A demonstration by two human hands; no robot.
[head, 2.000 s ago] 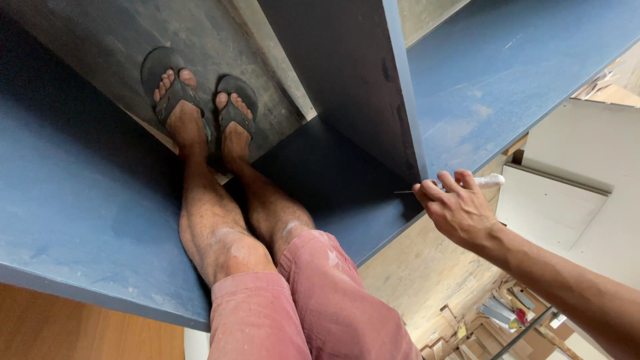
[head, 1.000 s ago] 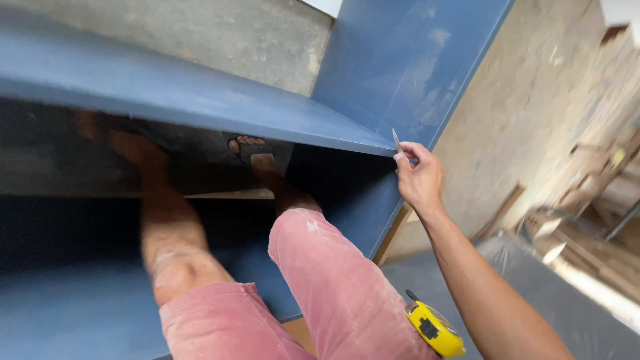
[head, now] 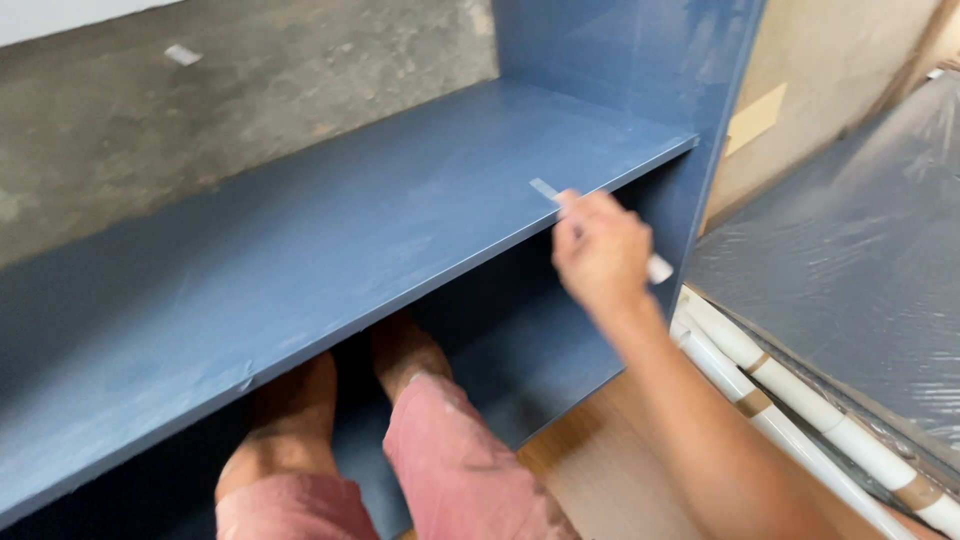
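Note:
My right hand (head: 604, 244) is closed around a slim cutter-like tool with a white handle (head: 658, 268). Its thin flat blade (head: 544, 187) points up and left over the front edge of a blue shelf board (head: 360, 202). The fingers are at that edge, near the shelf's right end; blur hides whether they touch it. A blue upright side panel (head: 622, 60) meets the board on the right. My left hand is out of view.
My legs in pink shorts (head: 457, 457) reach under the shelf. A rough grey wall (head: 262, 97) stands behind. White tubes (head: 795, 390) lie at the right beside a plastic-covered dark surface (head: 840, 247). Wooden flooring (head: 600, 450) shows below.
The view has swung strongly. My right hand, earlier at the shelf's corner with the side panel, is now farther left along the front edge. The tool stays in it.

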